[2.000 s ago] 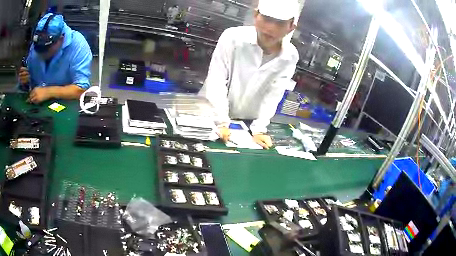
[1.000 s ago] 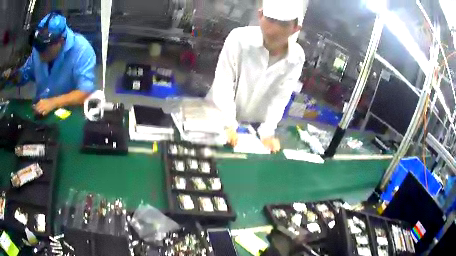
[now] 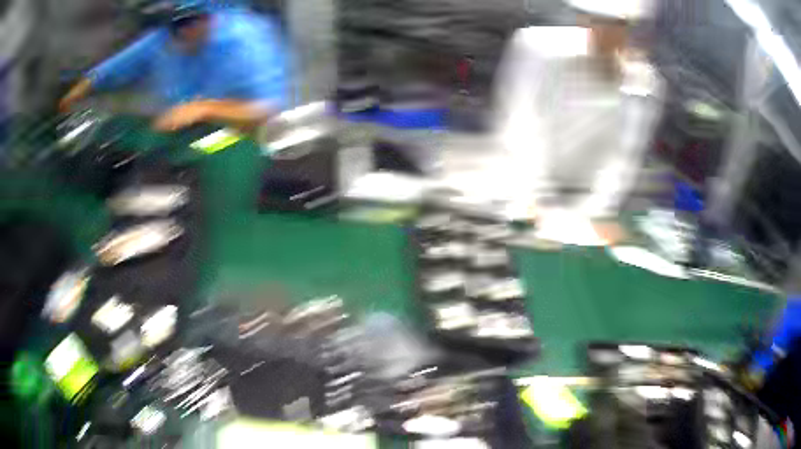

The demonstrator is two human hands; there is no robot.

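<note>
The frame is strongly blurred. Neither of my hands can be made out. Nearest in front, a black component tray (image 3: 475, 274) with rows of pale parts stands on the green mat. Another dark tray (image 3: 163, 250) with pale parts lies at the left. Blurred silver and white small parts (image 3: 439, 399) are heaped at the bottom centre. A greyish clear bag (image 3: 386, 338) lies behind them. More black trays (image 3: 654, 373) with pale parts are at the lower right.
A person in white (image 3: 562, 123) stands across the green bench (image 3: 307, 267) with hands on white paper (image 3: 571, 230). A person in blue (image 3: 228, 66) leans over the bench at upper left. A dark box (image 3: 300, 180) stands between them. Yellow-green labels (image 3: 552, 402) lie among the parts.
The view has swung left and blurred, so the bench and people appear farther right. The blue-clad person now has one arm stretched out to the left. The screen with colour bars is mostly out of view.
</note>
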